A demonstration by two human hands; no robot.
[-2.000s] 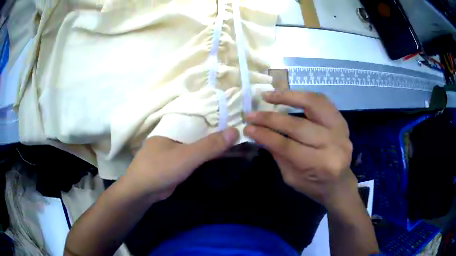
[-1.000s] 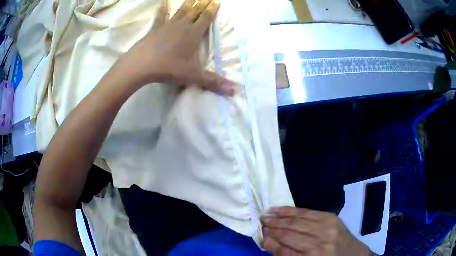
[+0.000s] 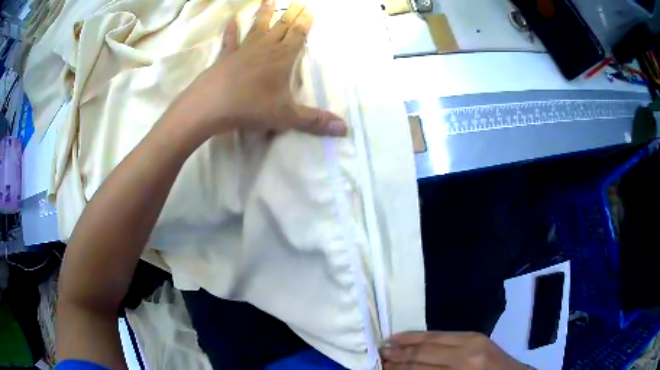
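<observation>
The cream fabric panel (image 3: 289,231) lies over the machine bed and table and hangs over my lap. Two narrow white elastic strips (image 3: 370,209) run down it, with small gathers beside the left one. My left hand (image 3: 268,79) lies spread on the panel near the top, its thumb by the left strip; nothing is gripped in it. My right hand (image 3: 441,352) pinches the lower end of the panel and strips at the bottom edge, where it is partly cut off. The top of the strips is washed out by bright light.
A table ruler (image 3: 535,115) runs along the grey front edge at right, with a tan tape patch (image 3: 417,134) on it. A black case (image 3: 561,32) lies upper right. A phone (image 3: 546,309) rests on a white sheet, lower right, beside blue plastic crates (image 3: 579,217).
From two seconds ago, my left hand moved up onto the panel and my right hand drew the strips' end toward my lap. Lately my right hand went slightly lower; the gathers look flatter.
</observation>
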